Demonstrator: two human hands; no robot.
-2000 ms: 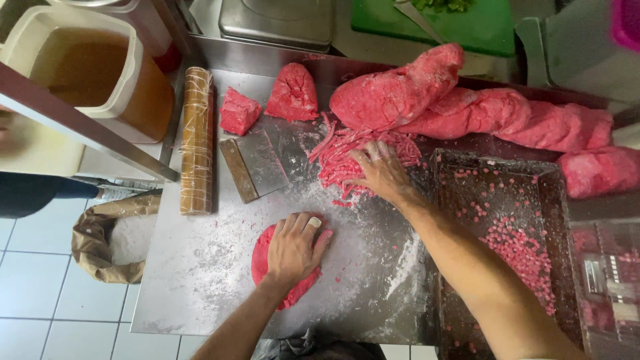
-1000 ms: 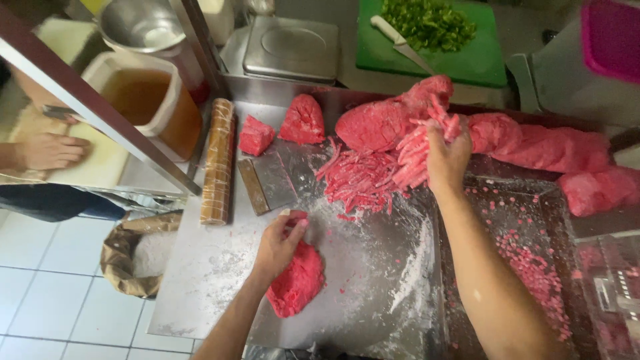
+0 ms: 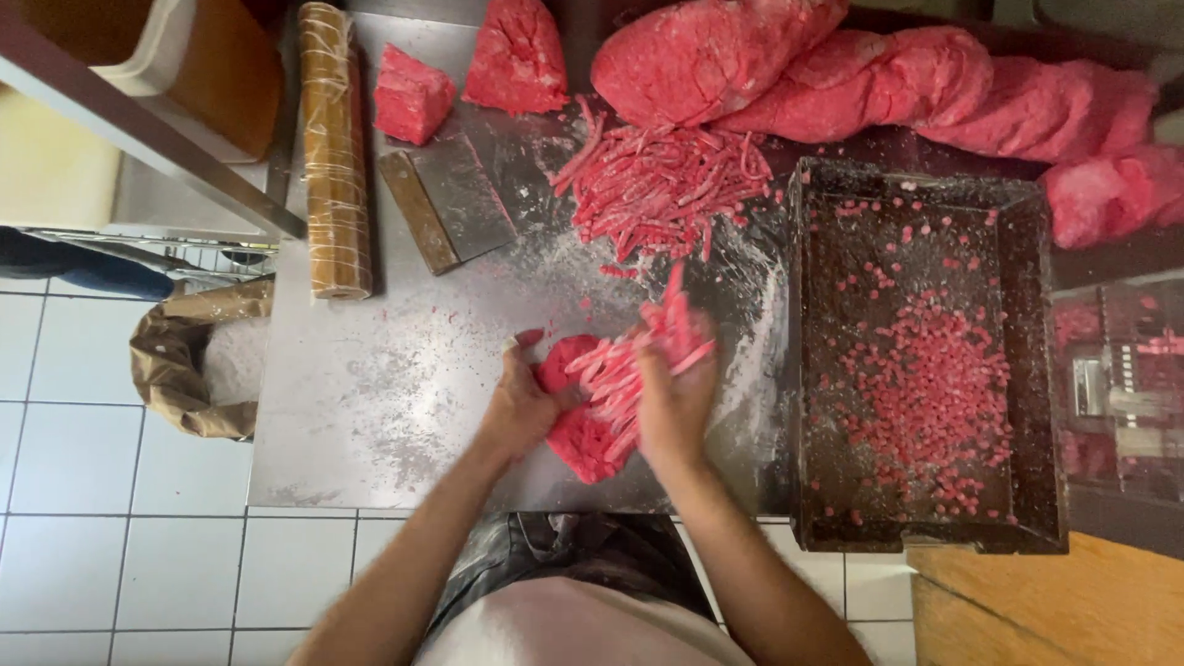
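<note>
My right hand [image 3: 680,393] is closed around a loose bundle of thin pink dough strips [image 3: 615,375], held over a flattened pink dough piece [image 3: 585,449] near the front of the steel table. My left hand [image 3: 523,398] touches the left edge of that piece, thumb and fingers apart, not closed on it. Behind them lies a pile of pink strips [image 3: 661,185] dusted with flour. A dough scraper [image 3: 421,213] with a wooden handle rests left of the pile. Two pink dough chunks [image 3: 413,95] and a long twisted mass of pink dough [image 3: 860,83] lie along the back.
A dark tray [image 3: 809,351] with small pink dough pieces stands at the right. A plastic-wrapped rolling pin or roll [image 3: 335,157] lies at the left. Beyond it are a metal post [image 3: 157,129], a container of brown liquid [image 3: 208,74] and an open paper sack of white powder [image 3: 185,361].
My right hand has brought a bundle of strips from the back pile to the front dough piece. My left hand has shifted to that piece's left edge. The view has tilted down.
</note>
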